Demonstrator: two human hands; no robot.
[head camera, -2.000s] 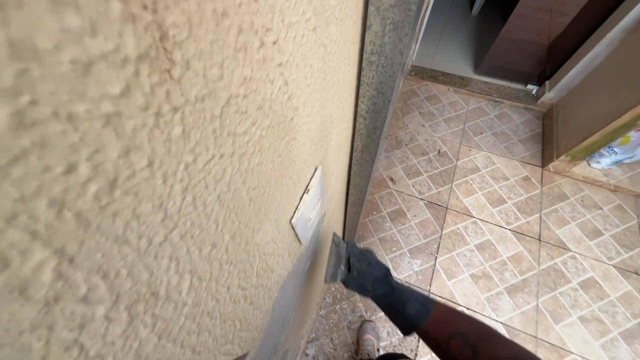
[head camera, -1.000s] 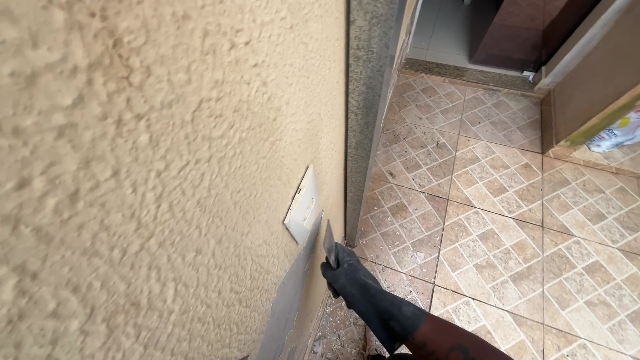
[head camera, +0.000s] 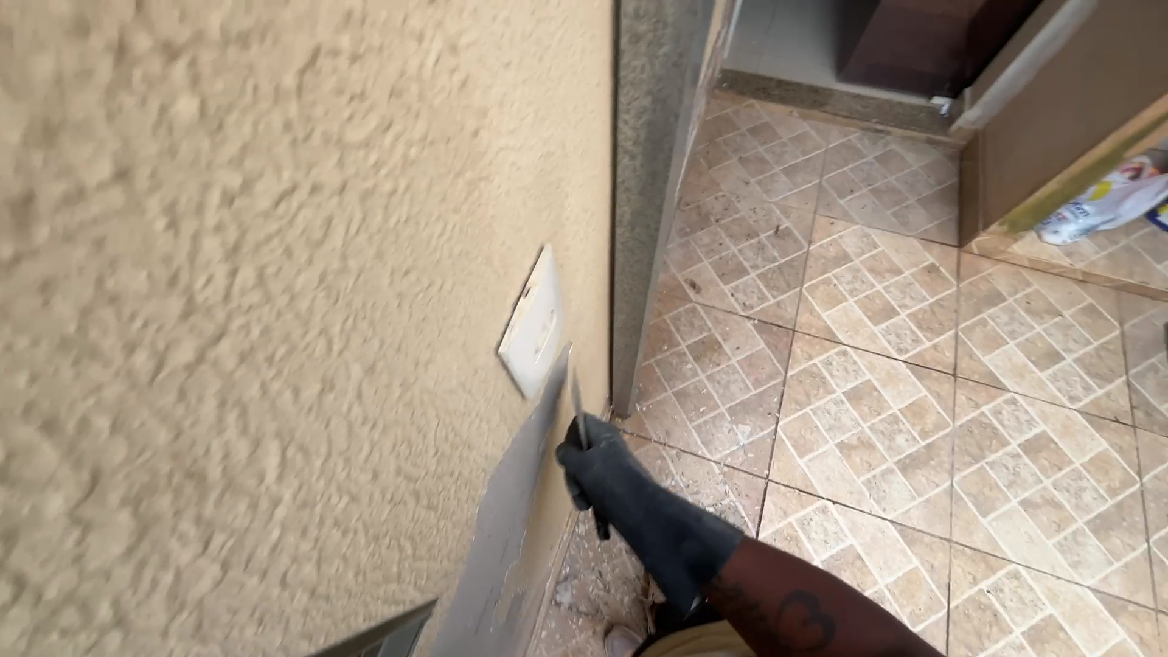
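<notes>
My right hand (head camera: 598, 465), in a dark rubber glove, grips a putty knife (head camera: 578, 406) by its handle. The thin blade is seen nearly edge-on and points up, close to the textured beige wall (head camera: 274, 301). Just above and left of the blade is a white electrical cover plate (head camera: 537, 324) on the wall. Below the plate runs a bare grey strip (head camera: 502, 520) with a ragged edge where the textured coat is absent. Whether the blade touches the wall, I cannot tell. My left hand is out of view.
A grey stone door frame (head camera: 639, 201) borders the wall. Flakes of debris (head camera: 744, 433) lie on the tiled floor (head camera: 876, 392), thicker along the wall base. At the right, plastic packages (head camera: 1109, 201) sit behind a brown panel (head camera: 1031, 128). A shoe (head camera: 623, 641) shows at the bottom.
The putty knife has turned: its blade showed broad and flat two seconds ago and now appears nearly edge-on, pointing up. My right hand keeps its hold on it.
</notes>
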